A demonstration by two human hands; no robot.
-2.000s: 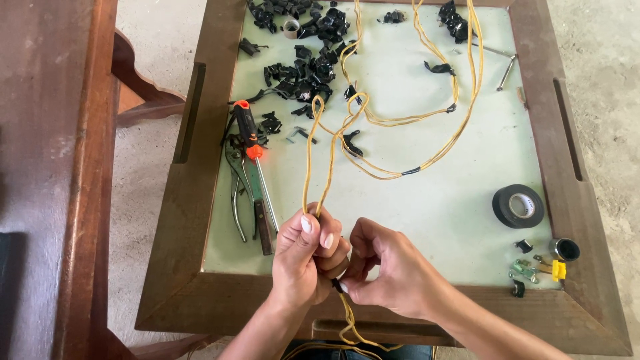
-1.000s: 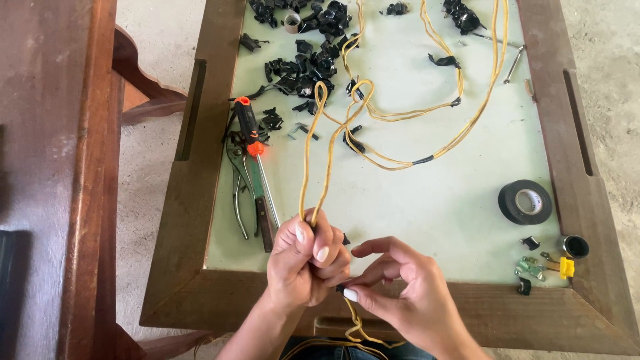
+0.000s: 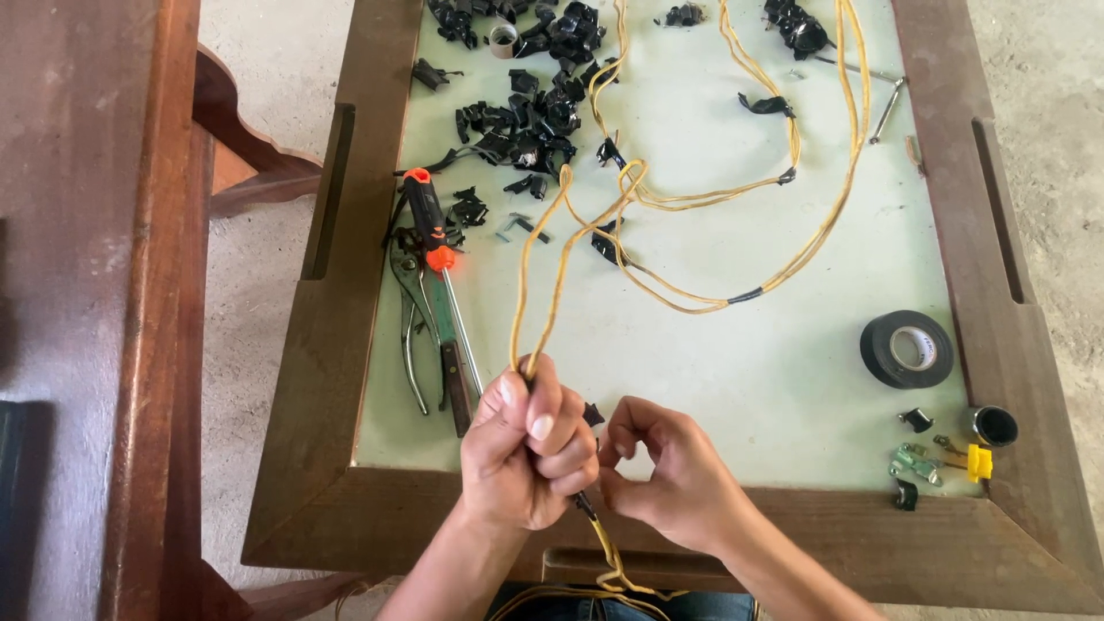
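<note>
My left hand [image 3: 530,448] is closed around a pair of yellow electrical wires [image 3: 559,276], which rise from the fist in a loop and run across the tabletop. Below the fist the wires leave through a black taped part [image 3: 585,504] and hang toward my lap. My right hand [image 3: 668,470] is just right of the fist, thumb and fingers curled; whether a scrap is between the fingertips is not clear. A small black piece [image 3: 592,414] shows between the hands. Black tape joints wrap the wires farther along, one at the lower bend [image 3: 744,295].
Left on the framed table [image 3: 733,388] lie a screwdriver [image 3: 424,207], pliers [image 3: 410,293] and a brown-handled tool [image 3: 455,388]. Black tape scraps [image 3: 535,121] are heaped behind. At right are a black electrical tape roll [image 3: 907,349], a metal ring [image 3: 994,426] and a yellow part [image 3: 979,463].
My right hand, earlier touching the dark taped part of the wires below my left fist, is now higher and off that part. My left hand keeps its hold on the wires.
</note>
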